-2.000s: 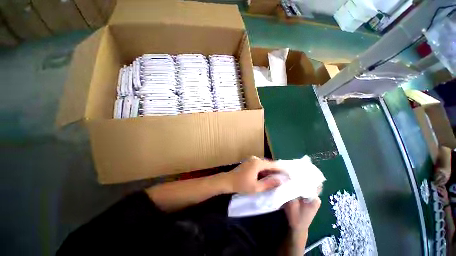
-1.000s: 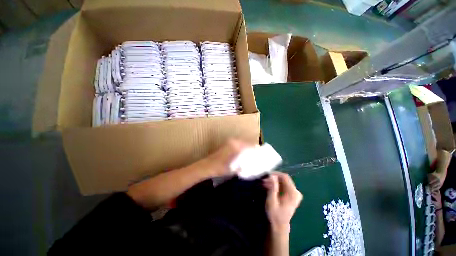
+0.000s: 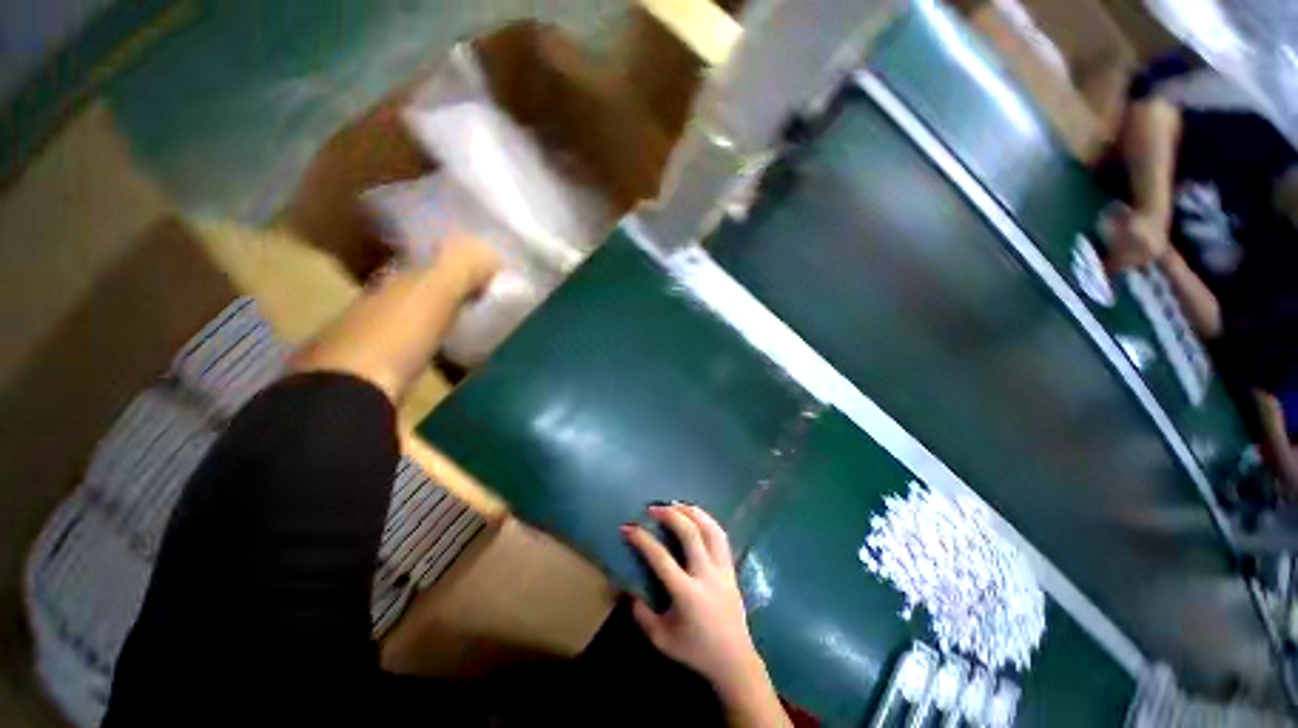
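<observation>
My left hand (image 3: pixel 467 268) is blurred at the end of my outstretched arm, over the smaller brown carton. It is at crumpled white plastic or paper (image 3: pixel 491 157) in that carton. Its fingers are hidden, so I cannot tell whether it grips any of it. My right hand (image 3: pixel 693 590) lies palm down on the near edge of the green worktable (image 3: pixel 598 413), fingers a little apart, with nothing in it. A pile of small white pieces (image 3: pixel 961 569) lies on the table to the right, with several white frames (image 3: pixel 942 694) just below it.
A large open carton (image 3: pixel 498 605) with rows of white frames (image 3: pixel 128 526) is at the left, partly behind my left arm. A metal rail (image 3: pixel 797 356) runs between the worktable and the green conveyor surface (image 3: pixel 940 341). Another person's hand (image 3: pixel 1135 239) is over white frames (image 3: pixel 1170 334) at right.
My view has turned and moved right. My left hand has gone from in front of me to the smaller carton. My right hand has come down onto the table. The white bundle is no longer before me.
</observation>
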